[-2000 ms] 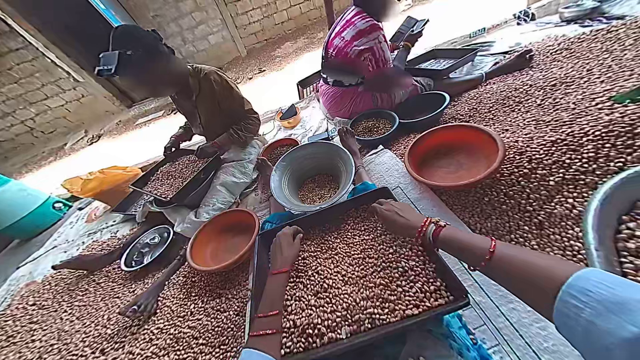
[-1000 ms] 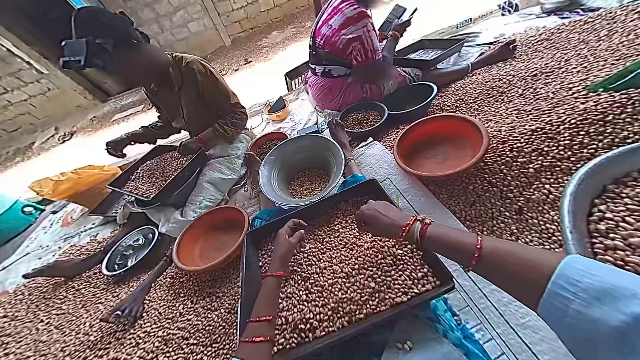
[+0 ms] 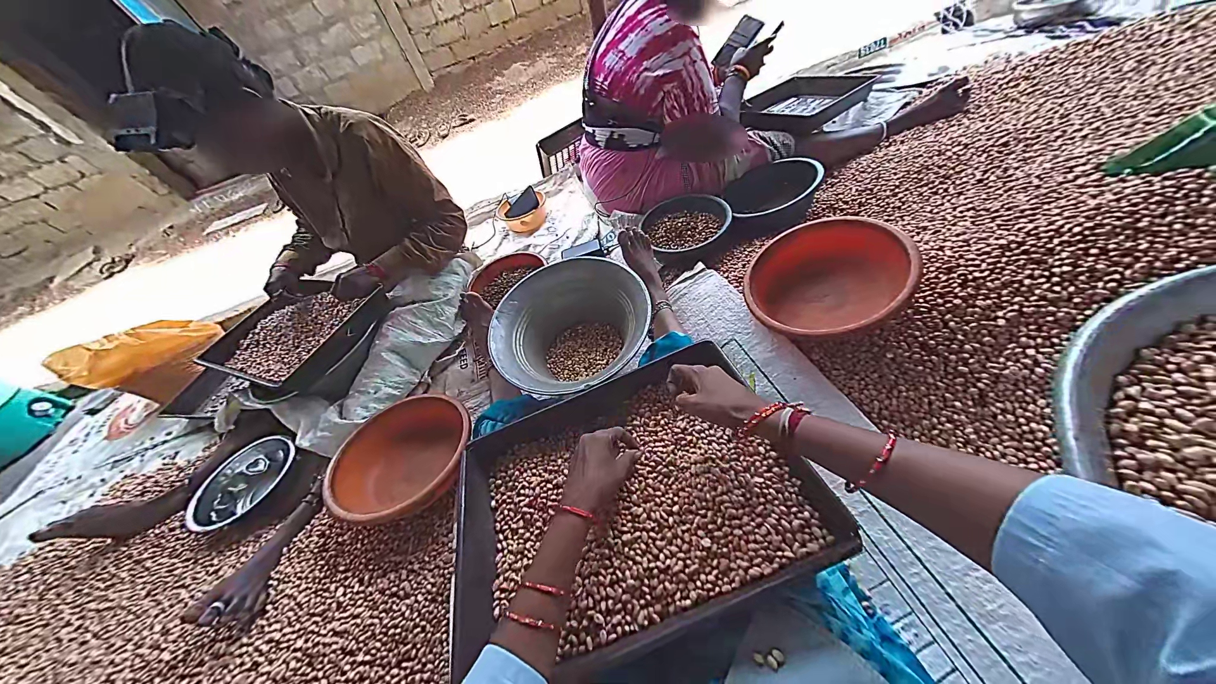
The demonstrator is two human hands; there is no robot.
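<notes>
A dark rectangular tray [image 3: 850,543] full of shelled nuts or seeds [image 3: 703,518] lies tilted on my lap. My left hand [image 3: 600,467] is over the nuts in the tray's left part, fingers curled; whether they pinch a nut is too small to tell. At the tray's far right corner my right hand [image 3: 711,394] is bent with its fingertips close together above the nuts, its grip hidden. Just past the tray's far edge stands a wide metal basin [image 3: 521,313] with some nuts at its bottom.
Orange-brown bowls stand left [image 3: 394,461] and right [image 3: 831,275] of the basin. A large metal basin [image 3: 1092,380] of nuts is at right. Nuts cover the ground around the mat. One person sorts in a tray [image 3: 366,318] at left; another sits at the back holding a phone [image 3: 738,40].
The person at left, whose one hand was raised off the tray a second ago, now has both hands at it. My own hands have stayed over my tray with small shifts.
</notes>
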